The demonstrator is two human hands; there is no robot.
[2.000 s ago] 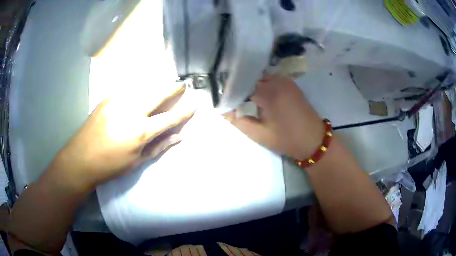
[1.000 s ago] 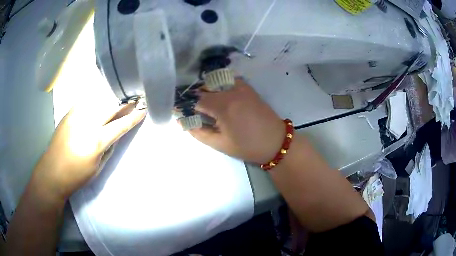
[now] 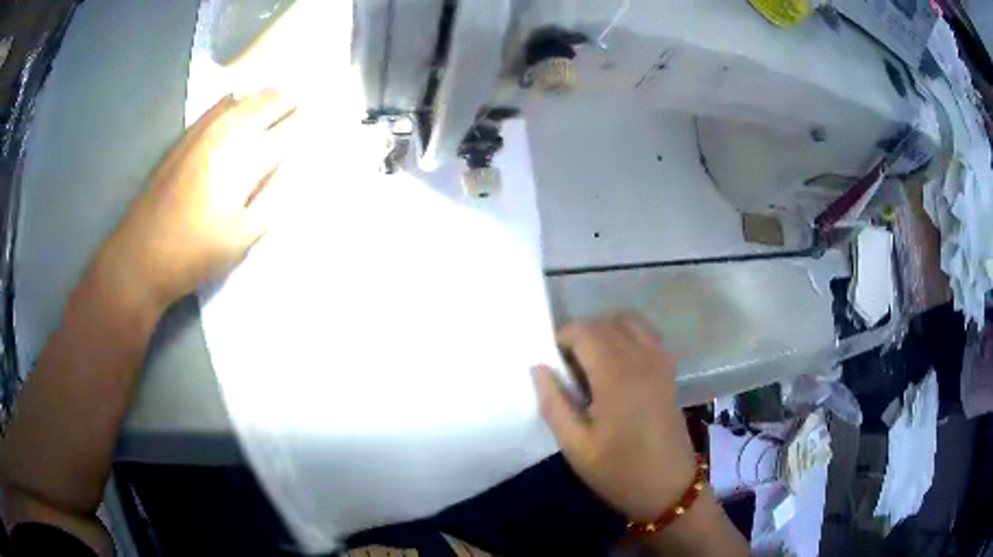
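Observation:
A large white fabric panel (image 3: 381, 326) lies glaring on the machine bed and hangs over its front edge. It passes under the presser foot (image 3: 396, 141) of the off-white sewing machine (image 3: 697, 65). My left hand (image 3: 223, 185) lies flat on the panel left of the presser foot, fingers spread a little. My right hand (image 3: 626, 408) is at the panel's right edge near the table front, thumb at the edge and fingers curled; whether it grips the cloth is hard to tell.
The machine lamp (image 3: 248, 27) is at the upper left. Dark red handles (image 3: 849, 207) lie by the machine's right end. White cut pieces (image 3: 964, 207) are heaped at the far right. Another white piece (image 3: 911, 452) and a white side table (image 3: 800, 522) show at the lower right.
My right hand has moved from beside the needle down to the panel's right edge. My left hand has moved up and away from the presser foot. The camera view has shifted.

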